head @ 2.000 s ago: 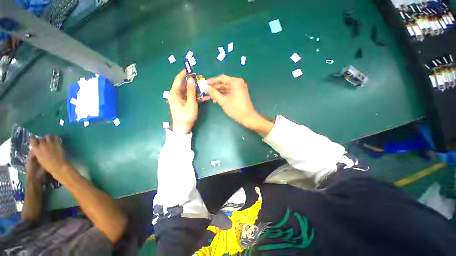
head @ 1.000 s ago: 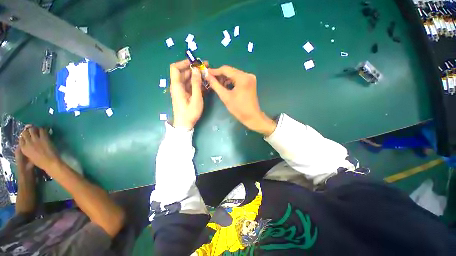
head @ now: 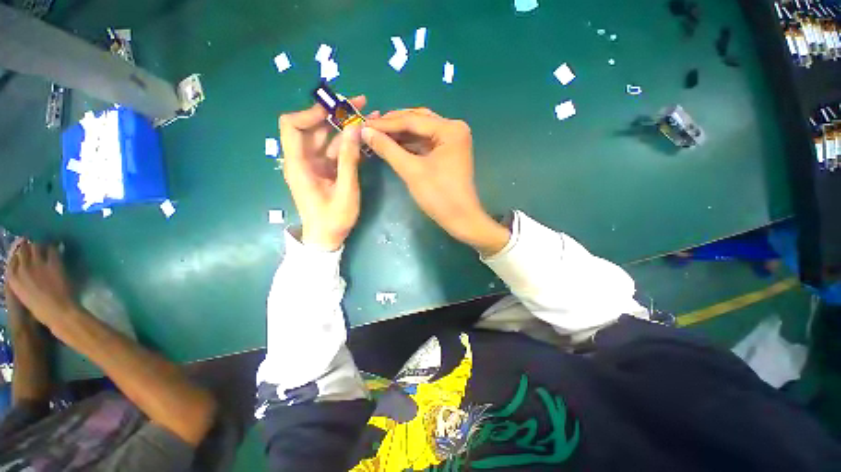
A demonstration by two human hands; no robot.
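Observation:
A small electronic module (head: 342,112) is held above the green bench, its dark end with a white mark pointing up and left and an amber patch in its middle. My left hand (head: 320,175) grips it between thumb and fingers. My right hand (head: 429,166) has thumb and index finger pinched at its lower right end; the fingers hide that end. White pads (head: 398,53) lie loose on the bench beyond and beside my hands. A blue parts bin (head: 140,159) heaped with white pads stands to the left.
A slanted metal post (head: 92,69) crosses the upper left. A separate silver module (head: 680,128) lies at right, with black scraps (head: 690,79) beyond it. A dark tray (head: 800,184) of modules borders the far right. Another person's hands (head: 41,281) are at the left edge.
The view has shifted, so bench items sit higher and further left. The white pad seen on the module two seconds ago is no longer visible; amber shows there. Both hands still hold the module.

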